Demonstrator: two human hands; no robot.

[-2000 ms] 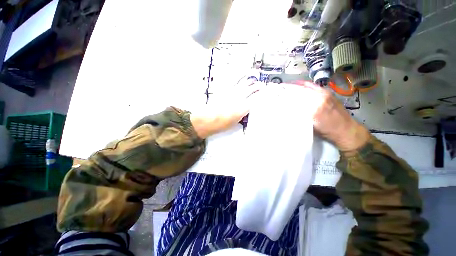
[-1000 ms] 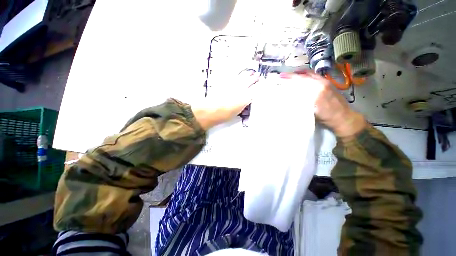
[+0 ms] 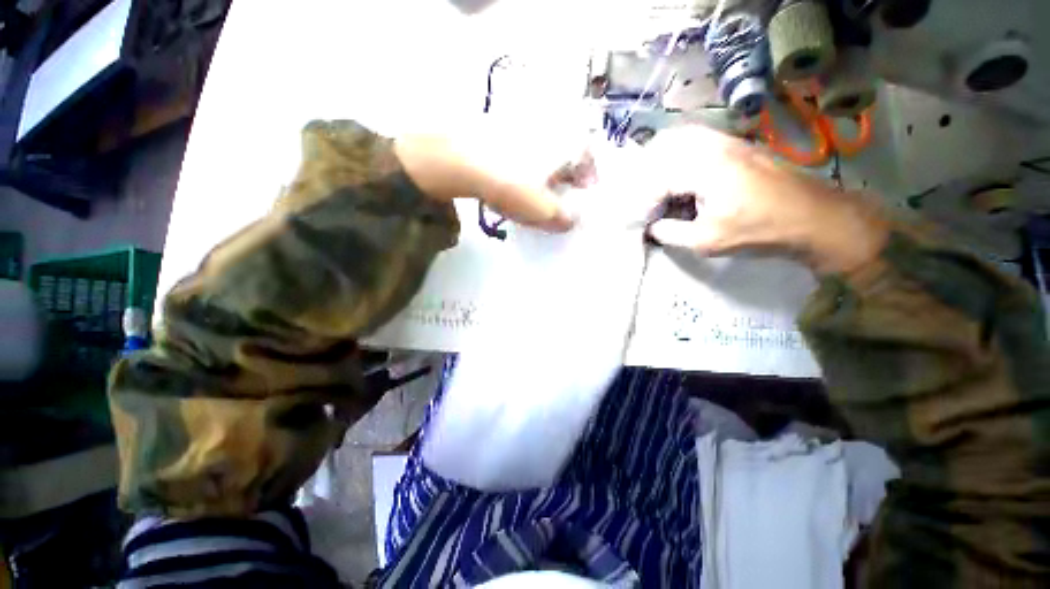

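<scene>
A white fabric piece [image 3: 541, 345] lies over the near table edge and hangs onto the striped lap. My left hand [image 3: 518, 190] is at its upper left part, fingers bent on the cloth; the fingertips are overexposed. My right hand [image 3: 737, 196] pinches the cloth's upper right edge between thumb and fingers. Both hands are just in front of the needle area [image 3: 639, 121] of the sewing machine, where the presser foot is hard to make out in the glare.
Orange scissor handles [image 3: 806, 132] lie beside ribbed tension knobs [image 3: 803, 40] at upper right. White cut pieces [image 3: 777, 506] are stacked right of the lap. A green crate [image 3: 92, 282] stands on the left. Printed scale marks [image 3: 737, 328] run along the near table edge.
The fabric's hanging end has swung left across the lap. My right hand has moved left and turned, with its thumb now visible. My left forearm has moved up the table.
</scene>
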